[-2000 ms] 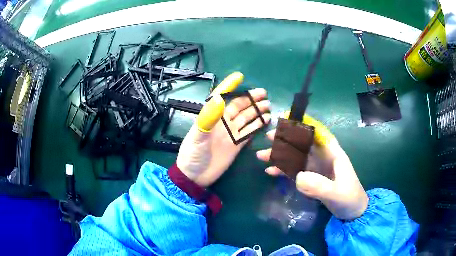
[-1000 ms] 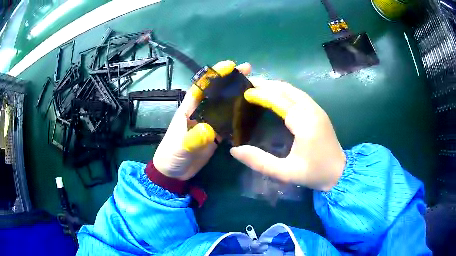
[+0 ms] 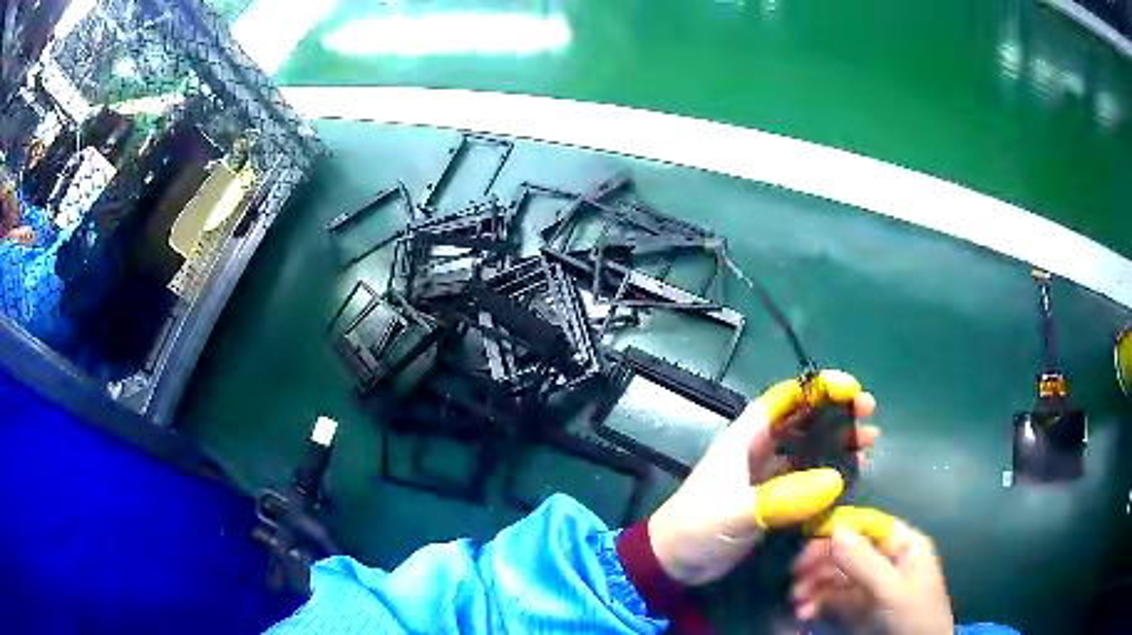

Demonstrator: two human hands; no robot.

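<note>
A dark display module (image 3: 819, 434) is held upright in my left hand (image 3: 757, 478), between yellow-cotted thumb and fingers. Its dark flex cable (image 3: 772, 310) runs up and left from the module's top edge. My right hand (image 3: 875, 571) is just below it, blurred, with a yellow cot on one finger; whether it touches the module or holds anything is unclear. The thin black frame is not distinguishable at the module. A second module (image 3: 1049, 447) lies flat at the right, its orange patch and cable pointing away from me.
A tangled pile of black frames (image 3: 534, 310) lies left of my hands. A black hand tool with a pale tip (image 3: 298, 509) is at the lower left. A mesh rack (image 3: 236, 211) stands left. A white rail (image 3: 745, 174) borders the green conveyor (image 3: 807, 75).
The view has swung left, showing more rack and conveyor. My right hand has moved from the module's right side to below it. My left hand still holds the module, now turned more edge-on.
</note>
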